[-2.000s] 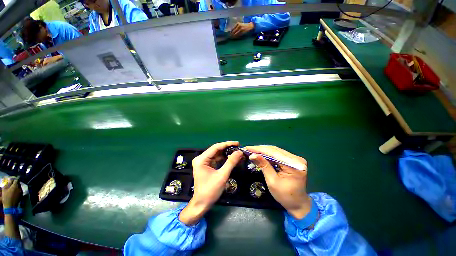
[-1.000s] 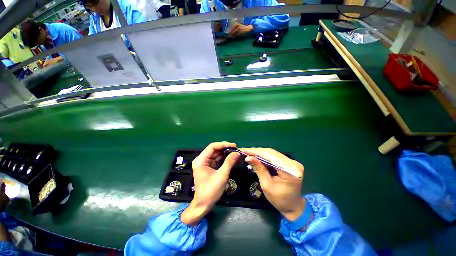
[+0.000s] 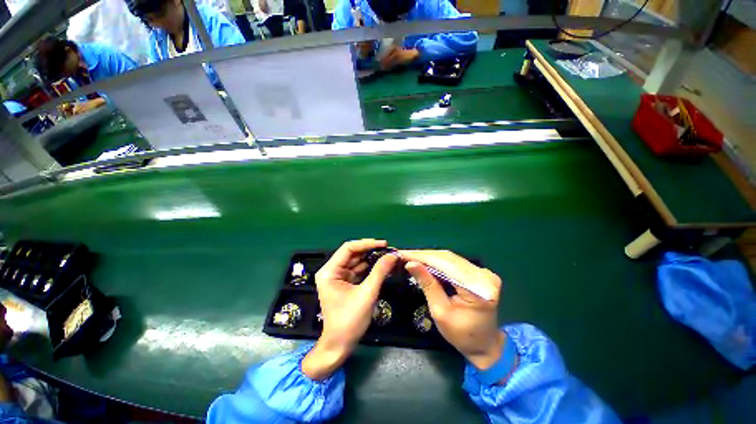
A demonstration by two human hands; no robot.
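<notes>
A black component tray point(image 3: 279, 324) with square pockets lies on the green bench, with round gold and silver units point(image 3: 288, 315) in its pockets. My left hand point(image 3: 351, 300) is above the tray and pinches a small dark round unit point(image 3: 380, 254) between thumb and fingers. My right hand point(image 3: 461, 308) holds a slim pale tool point(image 3: 452, 279), perhaps tweezers, with its tip at the unit. The hands hide the middle of the tray and most of the held unit.
Black trays point(image 3: 37, 269) and a small black parts box point(image 3: 76, 319) with pale pieces are at left, beside a partly visible neighbour. A rail with hanging paper sheets point(image 3: 292, 95) crosses beyond. Workers in blue sit opposite. A red basket point(image 3: 676, 124) stands on the right side table point(image 3: 617, 116).
My hands stay nearly in place, with the right hand and tool shifted slightly left. The neighbour's hand at left has drawn back. Small parts on the far belt have moved right.
</notes>
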